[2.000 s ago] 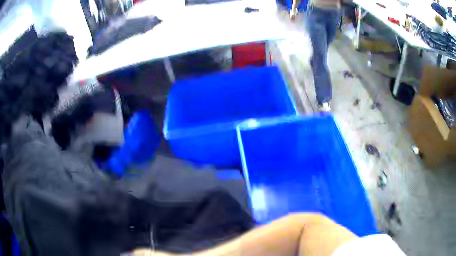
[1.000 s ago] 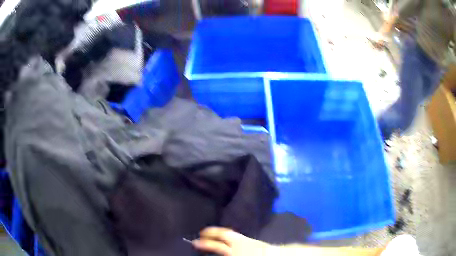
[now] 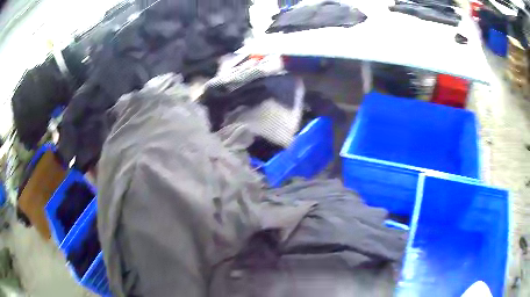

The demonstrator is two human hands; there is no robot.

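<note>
A heap of dark grey garments (image 3: 168,191) lies in front of me, from the left middle down to the bottom edge. A darker garment (image 3: 302,278) lies at its lower right end, blurred. Neither of my hands is in view. A small white patch shows at the bottom right edge, over the blue bin; I cannot tell clearly what it is.
Two large blue bins (image 3: 418,136) stand at the right, with only blue inside surfaces showing. A white table (image 3: 372,46) with dark pieces is at the back. Black garments (image 3: 180,40) are heaped behind. Smaller blue bins (image 3: 87,232) and brown cardboard (image 3: 42,194) are at the left.
The view has swung left, so the heap and bins sit further right. My right hand and forearm, over the dark garment before, have gone out of the picture.
</note>
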